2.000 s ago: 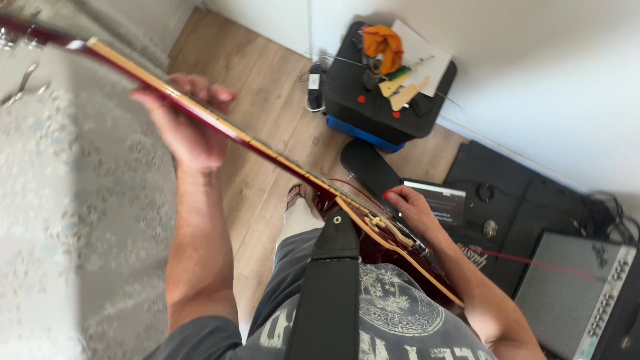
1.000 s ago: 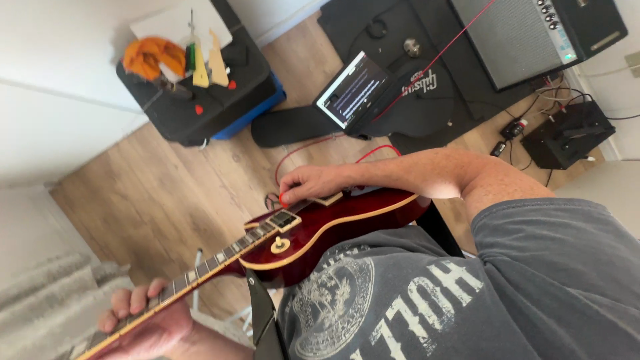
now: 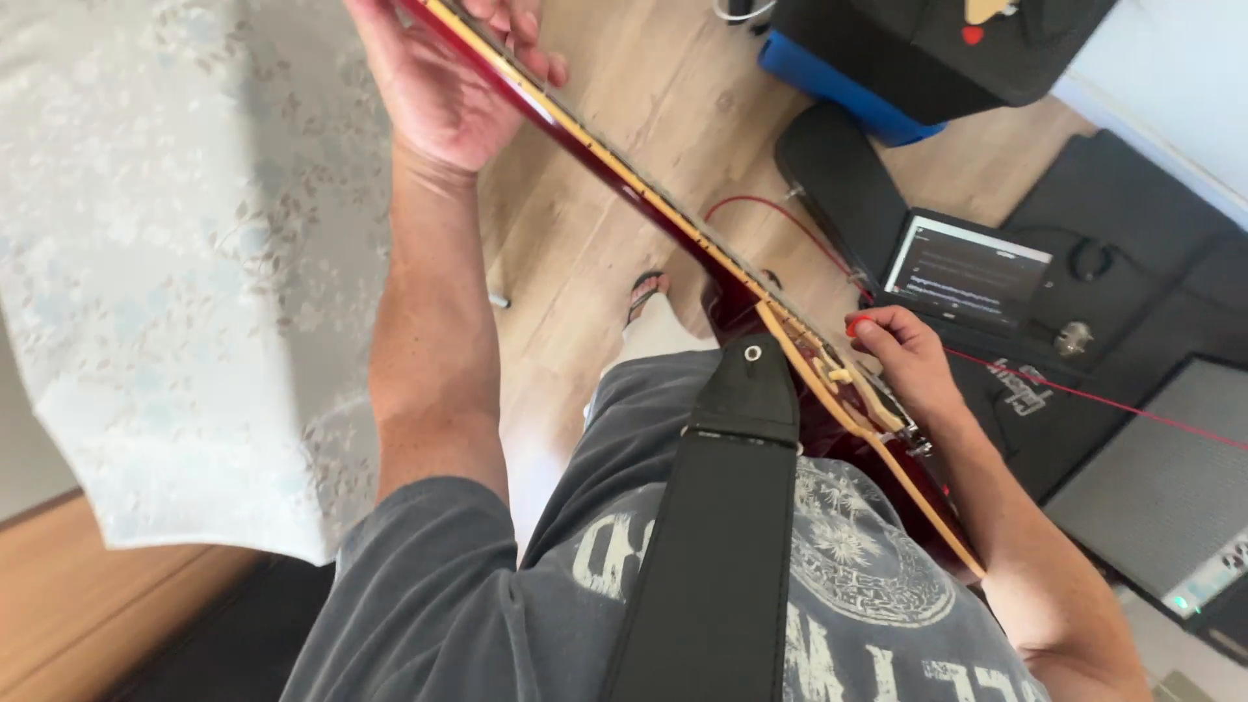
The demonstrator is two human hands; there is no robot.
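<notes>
A dark red electric guitar (image 3: 838, 400) with cream binding hangs across my body on a black strap (image 3: 717, 546). Its neck runs to the upper left, and the headstock is out of view. My left hand (image 3: 458, 88) is around the neck near the top edge, palm behind it, with some fingers apart on the far side. Between the thumb and index finger of my right hand (image 3: 902, 351) is a red guitar pick (image 3: 859, 326), beside the strings over the body. The strings themselves are hard to make out from this angle.
A patterned cloth (image 3: 195, 292) hangs at the left. A laptop (image 3: 965, 273) lies at the right, near a dark elongated case (image 3: 843, 185) and an amplifier (image 3: 1170, 468). A red cable (image 3: 1102, 392) crosses a black mat. A black box (image 3: 936, 49) with another pick stands at the top.
The view has swung strongly toward the left from one second ago. My left hand stays at the neck, and my right hand stays by the guitar body with the red pick.
</notes>
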